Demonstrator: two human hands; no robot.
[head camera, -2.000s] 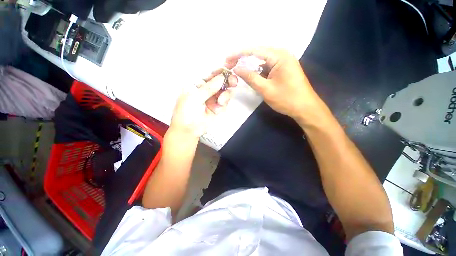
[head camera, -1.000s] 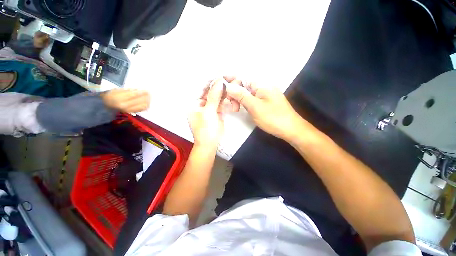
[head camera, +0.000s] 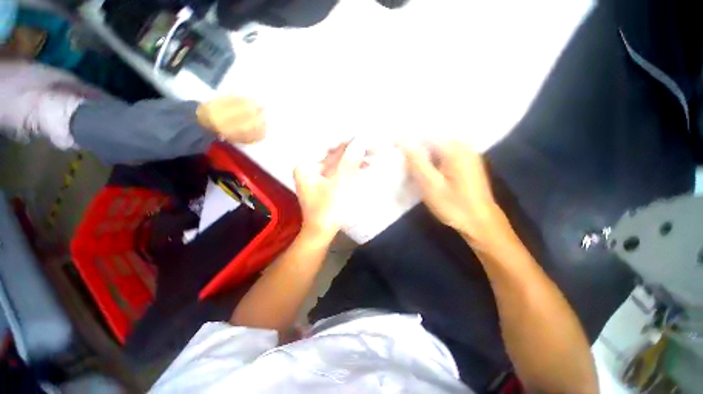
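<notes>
My left hand (head camera: 327, 188) is over the white table (head camera: 432, 61) near its front corner, with fingers curled. My right hand (head camera: 451, 185) is a little to its right, with its fingertips low near the table top. The two hands are apart. The view is blurred and bright around the fingertips, so I cannot tell whether either hand holds a small part. Black fabric (head camera: 539, 165) lies to the right of my right hand and under the sewing head (head camera: 667, 238). A small shiny metal foot (head camera: 595, 239) shows beside the head.
Another person's hand (head camera: 231, 119) in a grey sleeve rests at the table's left edge. A red basket (head camera: 287, 212) with dark cloth and white paper stands below it. A grey-black unit (head camera: 204, 54) is at the upper left. Blurred yellowish loops (head camera: 651, 368) lie at the lower right.
My hands were together at the fingertips and are now apart, the right one farther right. The other person's arm came in from the left; its hand now looks more closed. The view has shifted.
</notes>
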